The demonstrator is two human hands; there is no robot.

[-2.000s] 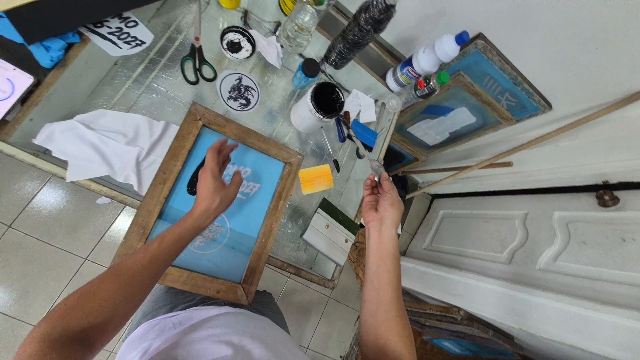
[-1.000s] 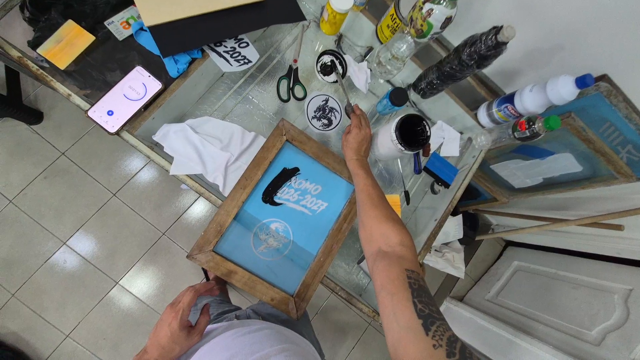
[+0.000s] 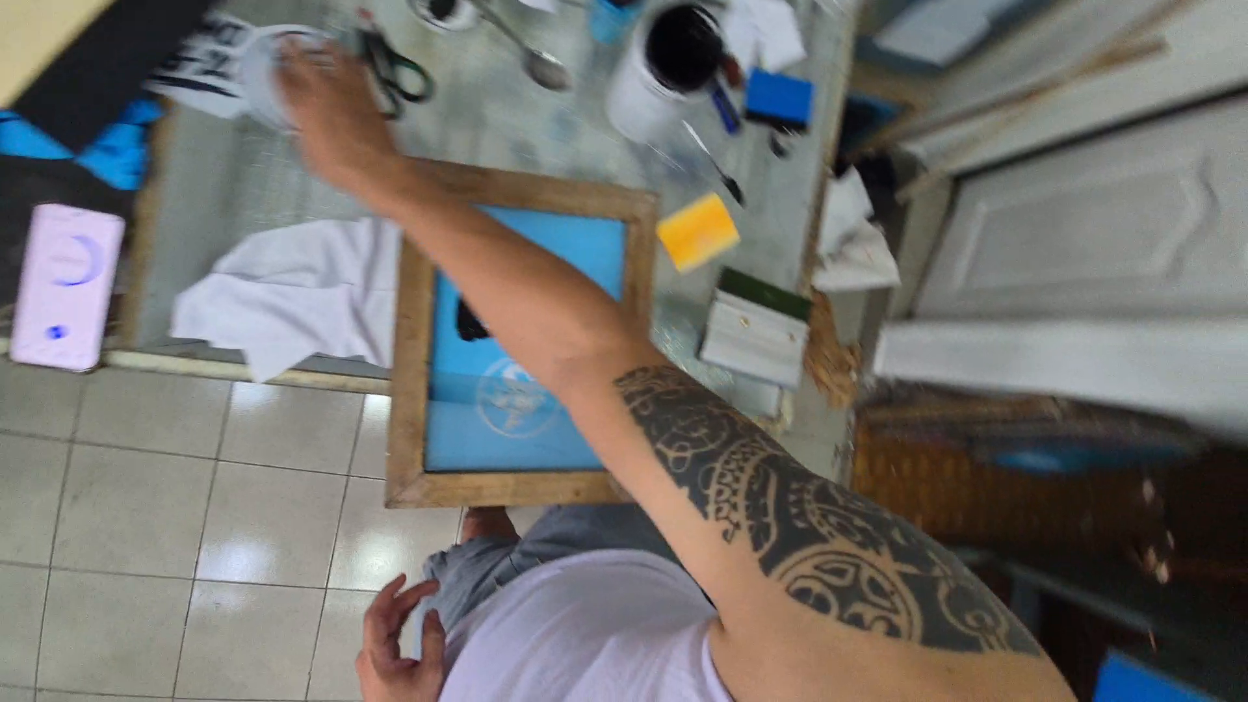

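Observation:
My right hand (image 3: 327,107) reaches across to the upper left, its fingers on a blurred round white disc (image 3: 261,83) beside a paper with black lettering (image 3: 200,73). Under my right forearm lies a wooden-framed screen (image 3: 522,487) with blue mesh (image 3: 575,234), a black ink patch (image 3: 472,320) and a round design (image 3: 517,398); the arm hides part of it. Low by my thigh, my left hand (image 3: 400,634) is empty, its fingers apart. Scissors (image 3: 395,78) lie right of my right hand. A spoon (image 3: 544,68) rests near an open tub of black ink (image 3: 673,58).
A white cloth (image 3: 302,292) is left of the frame, a phone (image 3: 68,288) farther left. To the right are a yellow card (image 3: 699,232), a blue block (image 3: 778,99), a squeegee-like piece with a green edge (image 3: 756,327) and a panelled door (image 3: 1072,234).
My right hand has moved from beside the ink tub to the upper left. The round dragon print is gone from its spot right of the scissors; a disc is now under my right hand.

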